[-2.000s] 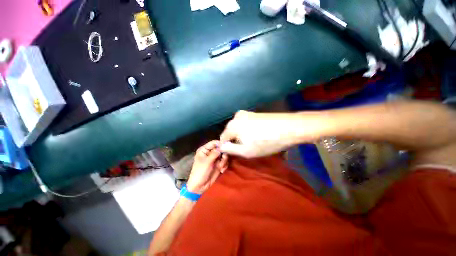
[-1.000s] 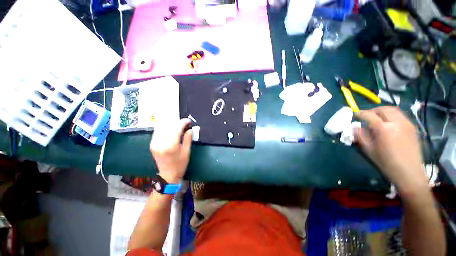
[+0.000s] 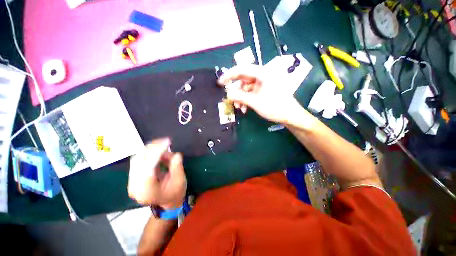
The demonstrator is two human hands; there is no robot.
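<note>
My left hand (image 3: 157, 177) is at the near left edge of the black mat (image 3: 160, 95), thumb and fingers curled towards each other. A tiny pale spot shows at its fingertips; I cannot tell if it is held. My right hand (image 3: 260, 95) is over the mat's right edge, fingers bent beside small white and black parts (image 3: 220, 72) and above a gold square on white backing (image 3: 227, 112). I cannot tell if it holds anything. A pale wire loop (image 3: 185, 112) and a small pale disc with thin leads (image 3: 210, 144) lie on the mat.
A white box of green boards (image 3: 67, 142) adjoins a white tray with yellow parts (image 3: 117, 120) at left. A blue device (image 3: 35, 170) stands beyond. Yellow-handled cutters (image 3: 336, 65), white paper (image 3: 300, 67) and cables lie at right. A pink mat (image 3: 190, 30) lies behind.
My right hand has come left from near the cutters to the black mat's right edge. My left hand stays near the mat's left side, fingers now off the white piece. The view has shifted.
</note>
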